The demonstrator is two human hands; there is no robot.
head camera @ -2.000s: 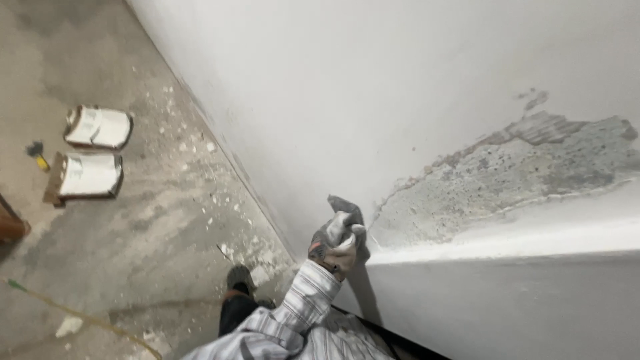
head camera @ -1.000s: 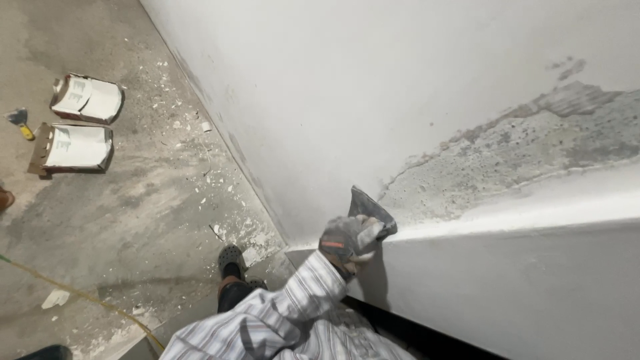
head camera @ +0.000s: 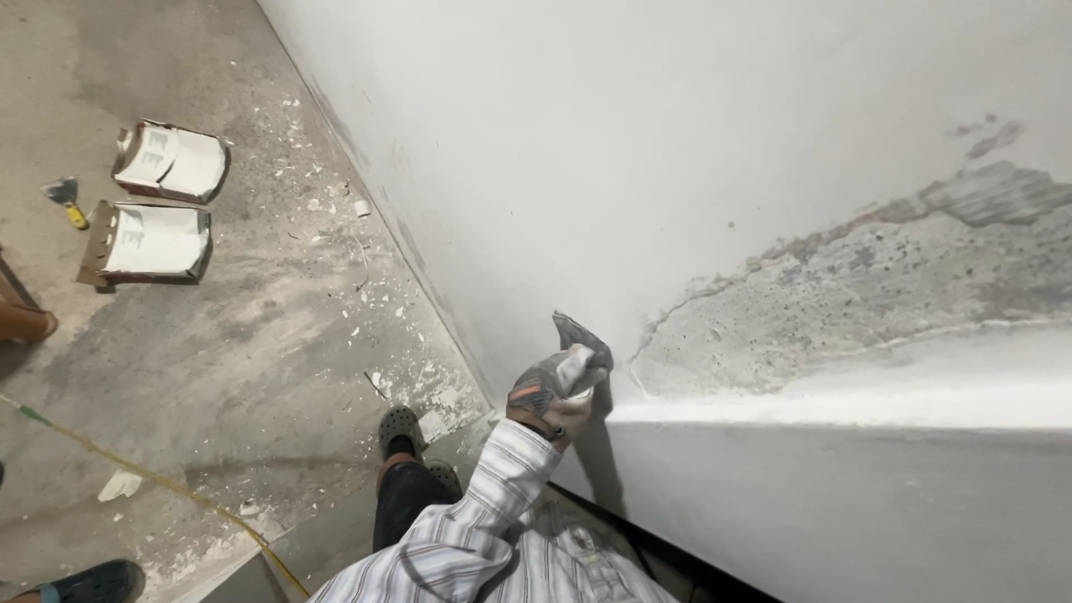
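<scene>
My left hand (head camera: pixel 557 389), in a grey work glove, is closed on a putty knife (head camera: pixel 582 333) whose dark blade lies at the white wall (head camera: pixel 502 184). Just right of the blade begins a rough bare patch (head camera: pixel 837 293), grey and pitted, with a ragged upper edge of flaking coating. Below the patch runs a bright ledge (head camera: pixel 796 410). The knife's handle is mostly hidden by the gloved fingers. My right hand does not show.
Two cardboard boxes with white sheets or bags (head camera: pixel 172 163) (head camera: pixel 159 241) lie on the concrete floor, beside a yellow-handled scraper (head camera: pixel 75 213). White flakes (head camera: pixel 410 368) litter the wall's foot. A yellow cord (head camera: pixel 176 490) crosses the floor. Another person's shoe (head camera: pixel 96 582) is at lower left.
My left hand moves the putty knife down toward the ledge, then back up and left beside the patch's tip. It stays gripped throughout.
</scene>
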